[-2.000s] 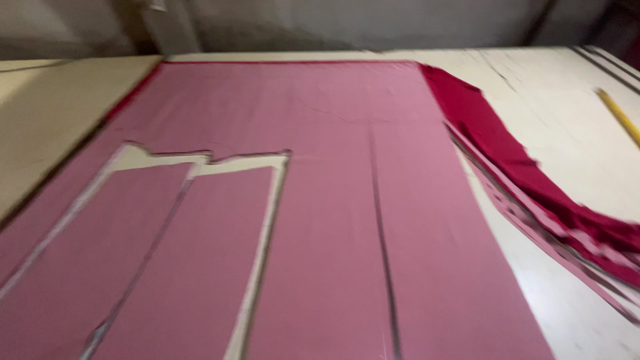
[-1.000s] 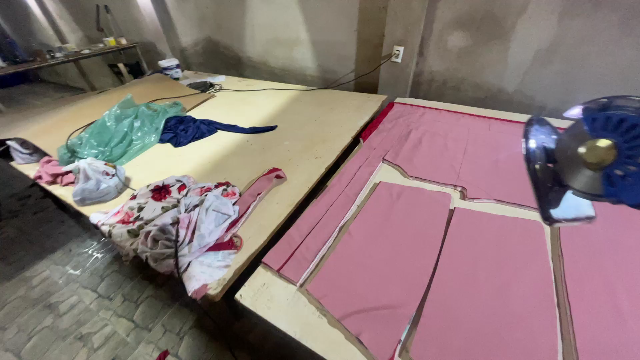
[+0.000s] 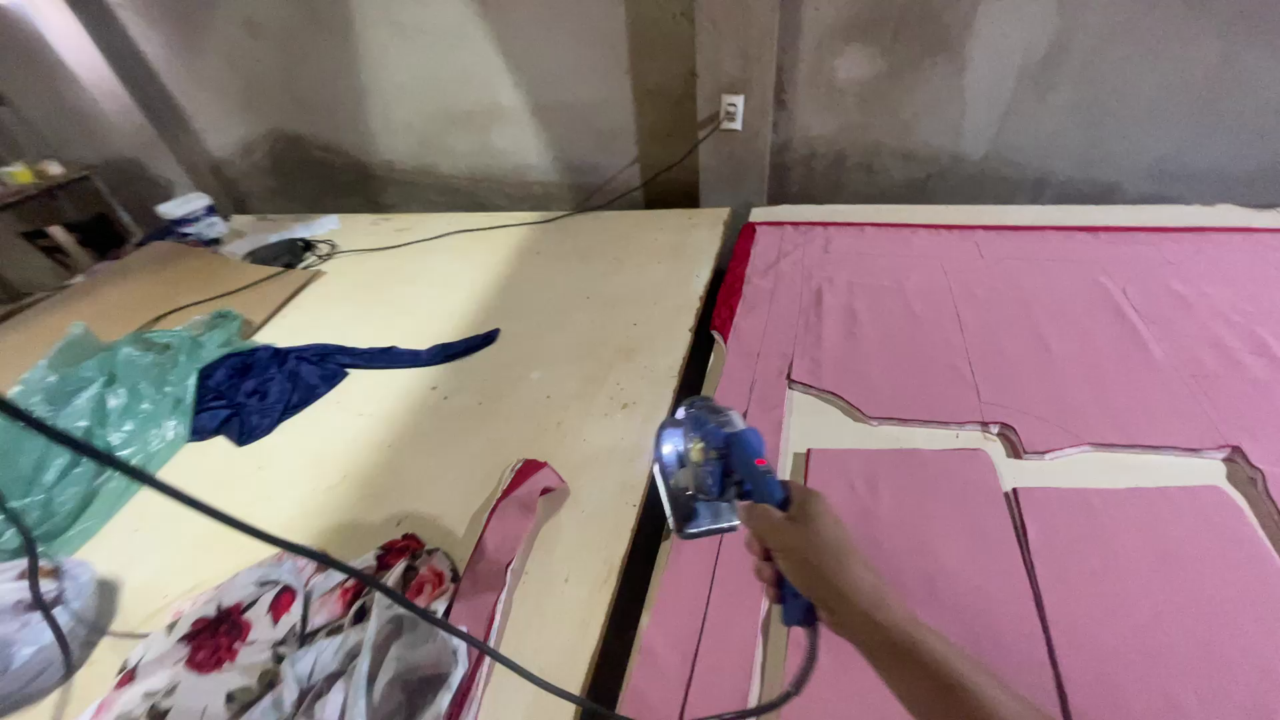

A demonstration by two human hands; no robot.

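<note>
My right hand (image 3: 800, 545) grips the handle of a blue corded electric rotary fabric cutter (image 3: 705, 465). The cutter is over the left edge of a pink layered fabric stack (image 3: 900, 320), beside the dark gap between two tables. Cut pink panels (image 3: 895, 560) lie on the right table, with pale strips of tabletop showing around them. A black power cord (image 3: 420, 612) leads from the cutter's handle across the lower left of the view. My left hand is out of view.
On the left table (image 3: 590, 300) lie green plastic (image 3: 110, 400), a dark blue cloth (image 3: 265, 385), floral fabric (image 3: 250, 620), a pink strip (image 3: 510, 530) and brown board (image 3: 190, 275). Another cord runs to a wall outlet (image 3: 732, 112). A dark gap (image 3: 640, 590) separates the tables.
The cutter, at the right of the view one second ago, is now near the gap between the tables, with my right hand visible on its handle. The view has swung widely.
</note>
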